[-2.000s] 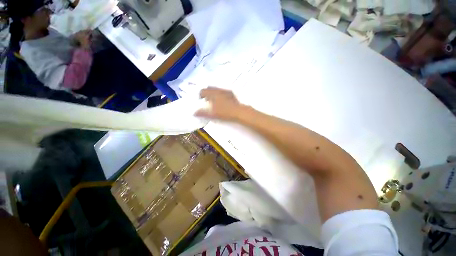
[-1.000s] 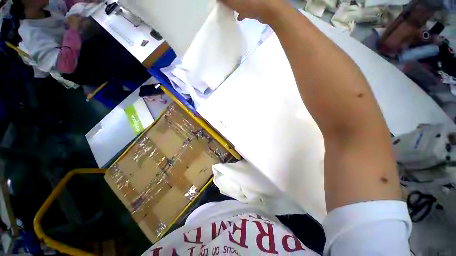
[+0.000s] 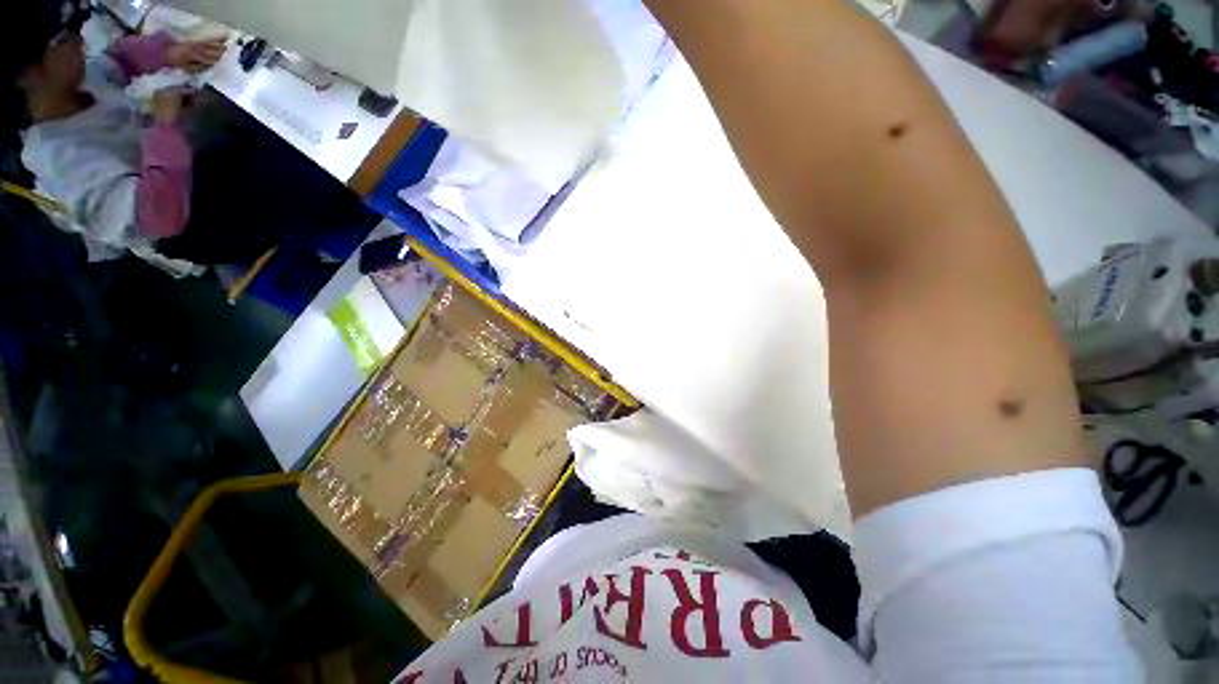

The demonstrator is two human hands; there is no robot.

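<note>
My right forearm rises from the lower right and leaves through the top edge; my right hand is out of the picture. My left hand is not in view. A cream fabric piece (image 3: 508, 80) hangs at the top, its upper part cut off by the edge, so what holds it is hidden. Below it, white pieces (image 3: 475, 201) lie in a layered pile at the table's far left corner. More cream cloth (image 3: 642, 461) is bunched at the table edge near my lap. The white table (image 3: 709, 267) fills the middle.
A taped cardboard box (image 3: 455, 428) sits in a yellow-framed trolley (image 3: 187, 515) at left. A sewing machine head (image 3: 1123, 307) and black-handled scissors (image 3: 1140, 481) are at right. A person (image 3: 100, 147) sits at another machine table, upper left.
My right hand has moved up out of the picture. The cream fabric has moved from the left side to the top. The view has shifted, and the needle area no longer shows.
</note>
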